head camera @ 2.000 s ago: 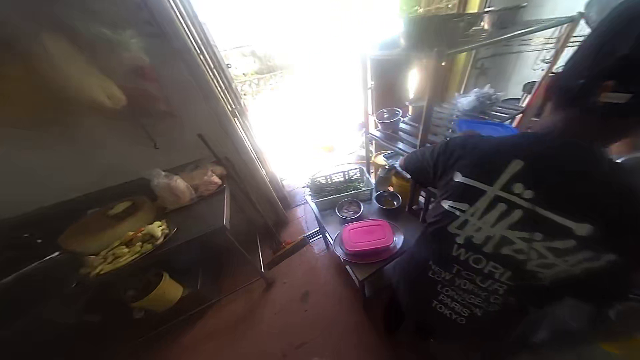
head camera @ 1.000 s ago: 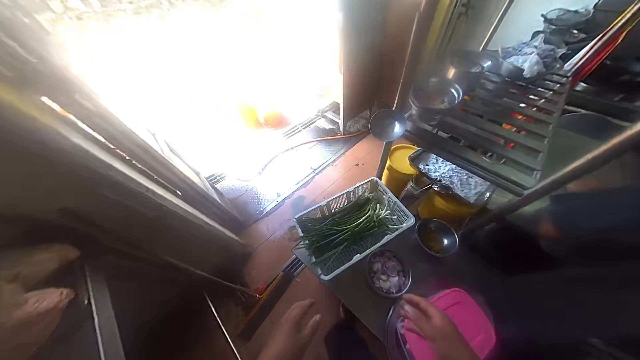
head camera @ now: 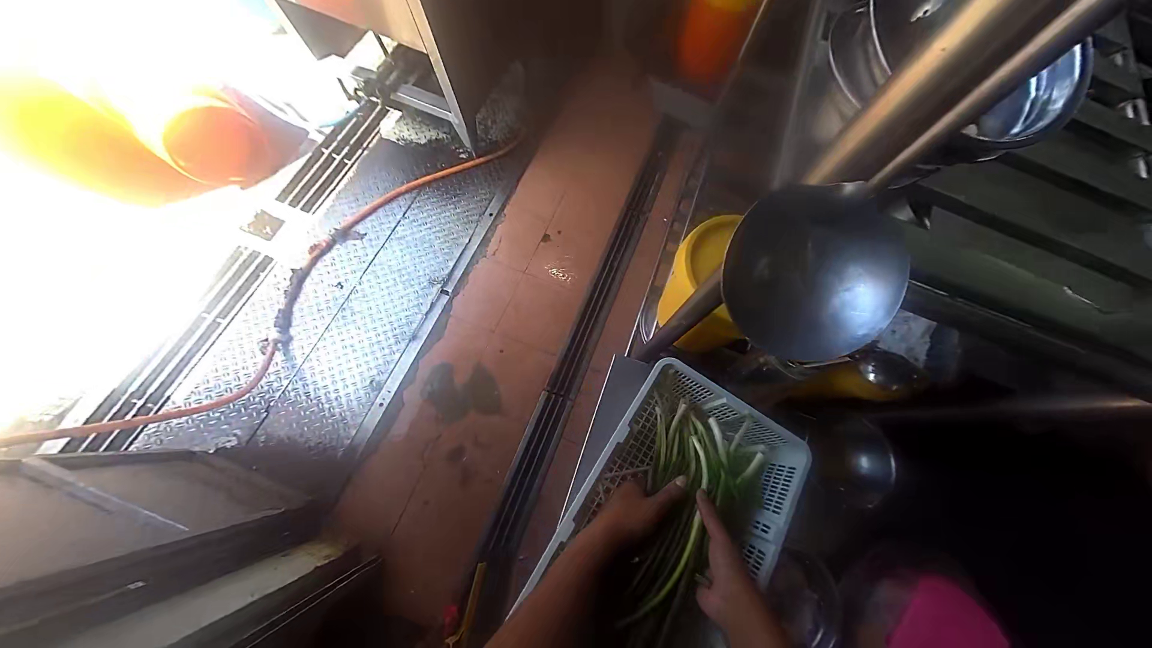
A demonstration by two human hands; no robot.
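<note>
Long green onions (head camera: pixel 697 459) with pale ends lie in a white perforated plastic basket (head camera: pixel 785 486). My left hand (head camera: pixel 630 513) reaches into the basket on the left side of the bunch, thumb and fingers against the stalks. On the right side, my right hand (head camera: pixel 724 562) touches the same stalks with its index finger extended. The picture does not settle whether either hand grips them. The basket rests on a metal table (head camera: pixel 607 418).
A large round metal ladle (head camera: pixel 814 270) hangs above the basket's far end, near a yellow bucket (head camera: pixel 702 270). Metal bowls (head camera: pixel 1026 99) sit on the slatted rack. A pink lid (head camera: pixel 945 616) is at lower right. An orange hose (head camera: pixel 360 216) crosses the metal floor plate, and a drain grate (head camera: pixel 562 378) runs along the tiles.
Both my hands have moved from in front of the basket to inside it, onto the green onions. The view has shifted a lot toward the basket and floor.
</note>
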